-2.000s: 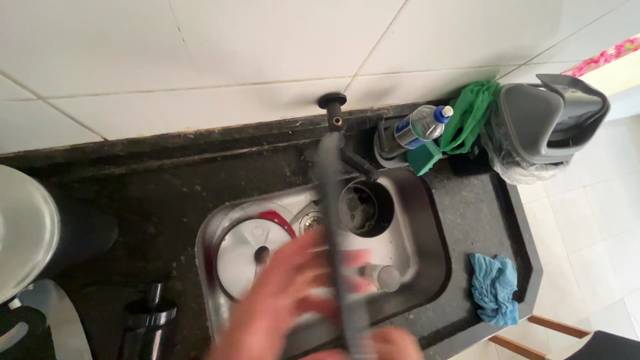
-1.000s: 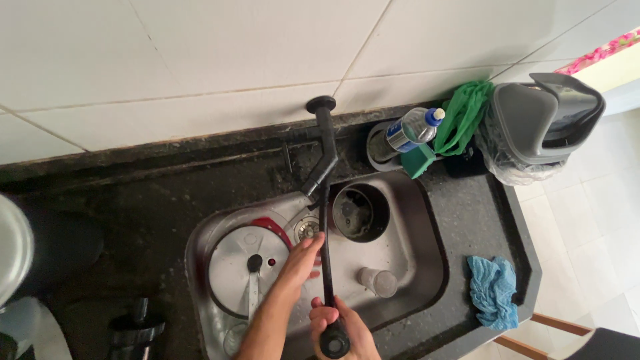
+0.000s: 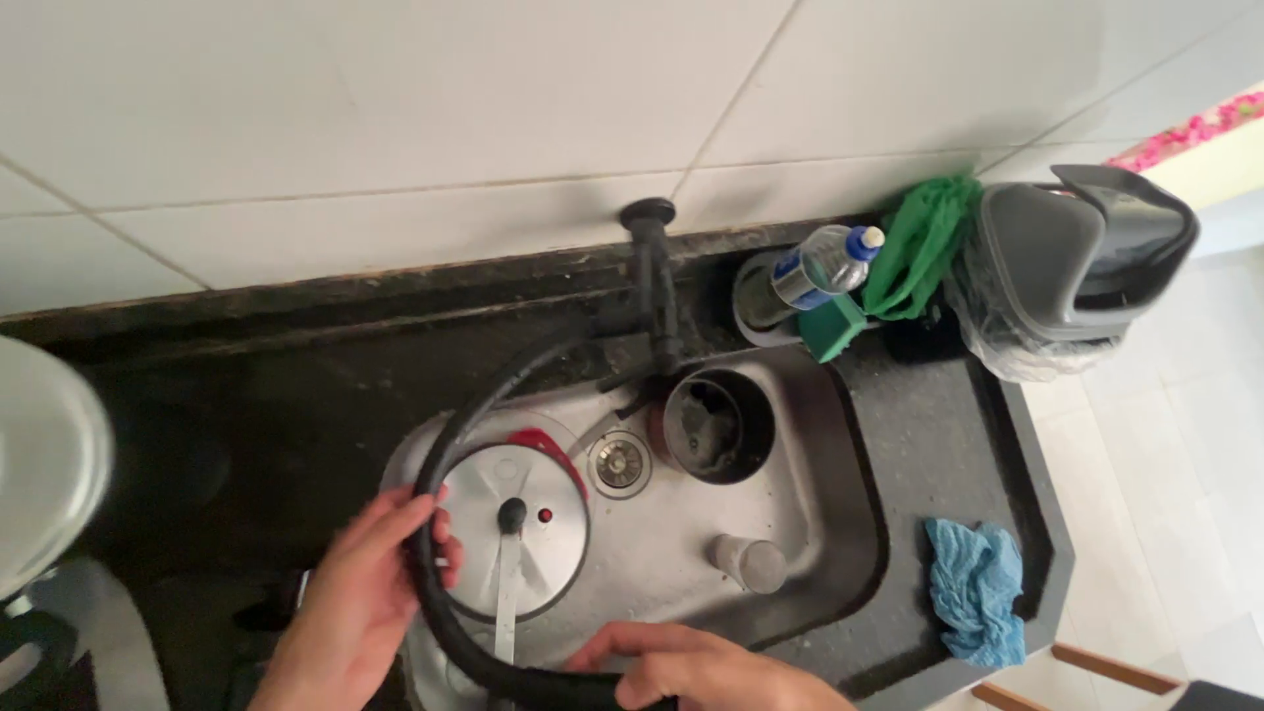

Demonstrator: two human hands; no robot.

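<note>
A black flexible faucet hose [image 3: 441, 602] curves from the black wall tap [image 3: 654, 286] down over the left of the steel sink. My left hand [image 3: 395, 573] grips the hose about halfway along. At the bottom, my right hand [image 3: 681, 671] holds its thicker lower end, which partly leaves the view. Under the hose lies a pressure cooker lid [image 3: 538, 474] with a black knob and a long handle. Beside the drain [image 3: 619, 462] stands a dark pot [image 3: 736, 427] with liquid in it. A clear glass [image 3: 750, 563] lies on its side near the sink's front.
Behind the sink's right corner are a plastic bottle [image 3: 825, 265], a green sponge [image 3: 831, 326] and a green bag [image 3: 918, 247]. A grey bin [image 3: 1047, 257] stands at the right. A blue cloth [image 3: 976, 591] lies on the counter. A pale round lid [image 3: 44, 464] is at the left.
The hose ran nearly straight down a second ago and now bows out to the left. My left hand has moved left with it, while my right hand keeps hold of the lower end.
</note>
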